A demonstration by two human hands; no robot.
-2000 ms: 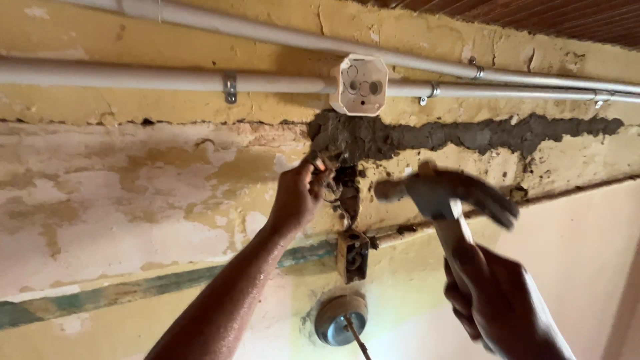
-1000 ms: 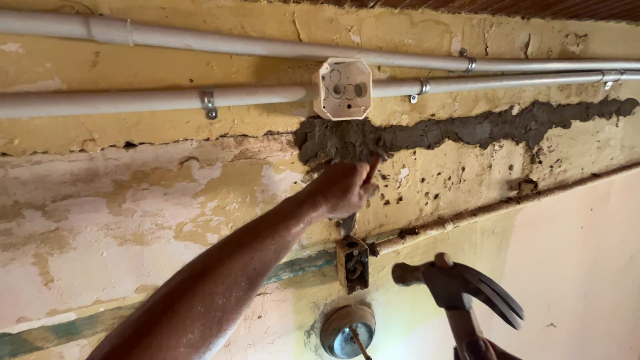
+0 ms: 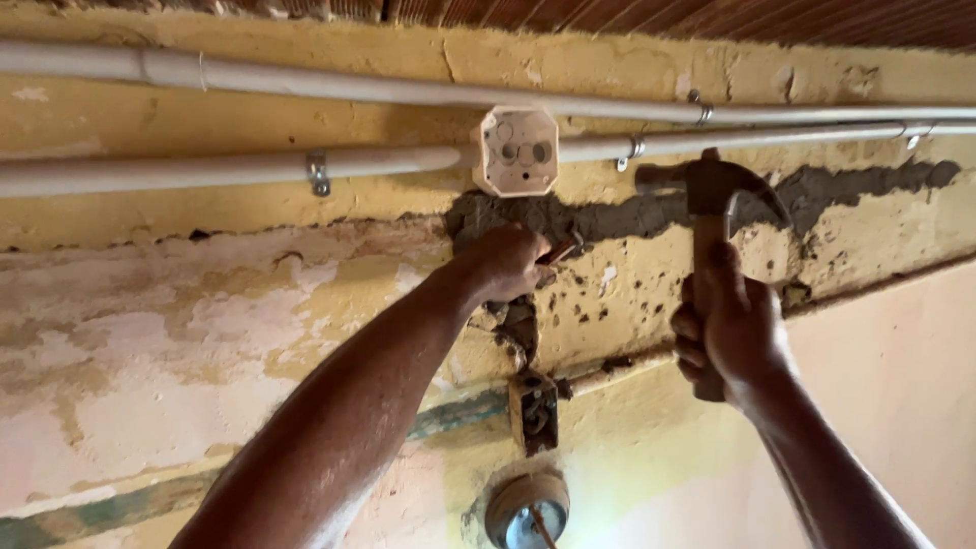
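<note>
My right hand (image 3: 736,328) grips the handle of a claw hammer (image 3: 709,187), its head raised in front of the grey mortar strip (image 3: 633,217). Against the wall, my left hand (image 3: 507,259) is closed around a small reddish-brown piece (image 3: 560,250) whose end points up and right; its exact kind cannot be told. Just above that hand is a white octagonal junction box (image 3: 518,152), joined to a white conduit pipe (image 3: 381,162). Below, a chiselled channel (image 3: 520,328) runs down to an old rectangular wall box (image 3: 535,412) with wires or debris inside.
A second white conduit (image 3: 305,78) crosses above, held by metal clamps (image 3: 319,174). An old pipe (image 3: 625,370) runs right from the wall box. A round fixture (image 3: 526,507) with a cord sits lower down. Wooden ceiling boards (image 3: 610,15) border the wall's top.
The hammer in my right hand has risen from low at the right to beside the mortar strip. My left hand stays near the mortar under the junction box.
</note>
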